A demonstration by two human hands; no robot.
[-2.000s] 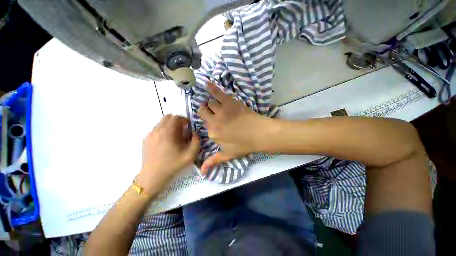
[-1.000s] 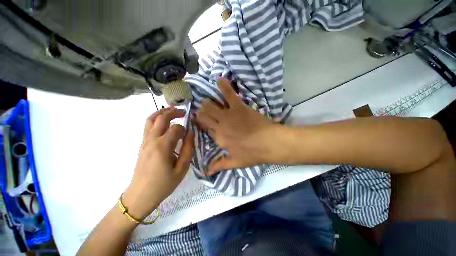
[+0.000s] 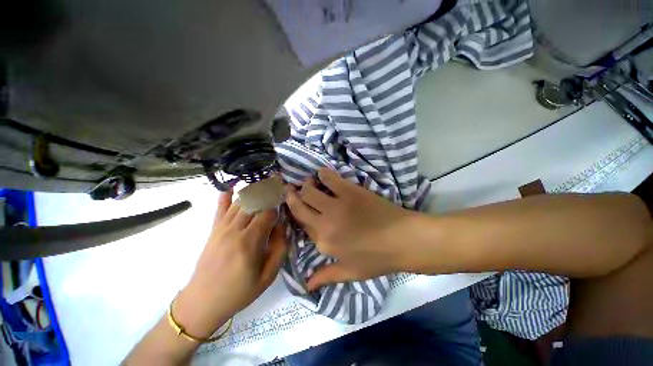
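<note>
A grey-and-white striped knit top (image 3: 383, 93) lies bunched on the white table, running from the back right to the front edge. The sewing machine head (image 3: 157, 78) looms dark at the upper left. Its beige round knob (image 3: 262, 194) hides the needle and part of my left fingertips. My left hand (image 3: 247, 246) is at the left edge of the cloth just below the knob, its fingertips on the narrow edge. My right hand (image 3: 344, 229) presses on the cloth, fingers bent near the knob and thumb on the lower fold.
A blue tray (image 3: 43, 286) with small items stands at the left edge. A dark curved lever (image 3: 107, 227) crosses the left. Metal fittings (image 3: 555, 94) and dark snips (image 3: 624, 109) lie at the right. A brown patch (image 3: 531, 188) and printed scale marks are on the table. Striped fabric (image 3: 526, 304) hangs by the lap.
The view has moved closer, so the machine head looms larger and covers more of the left. The curved lever has come into view. Both hands stay at the cloth by the needle area.
</note>
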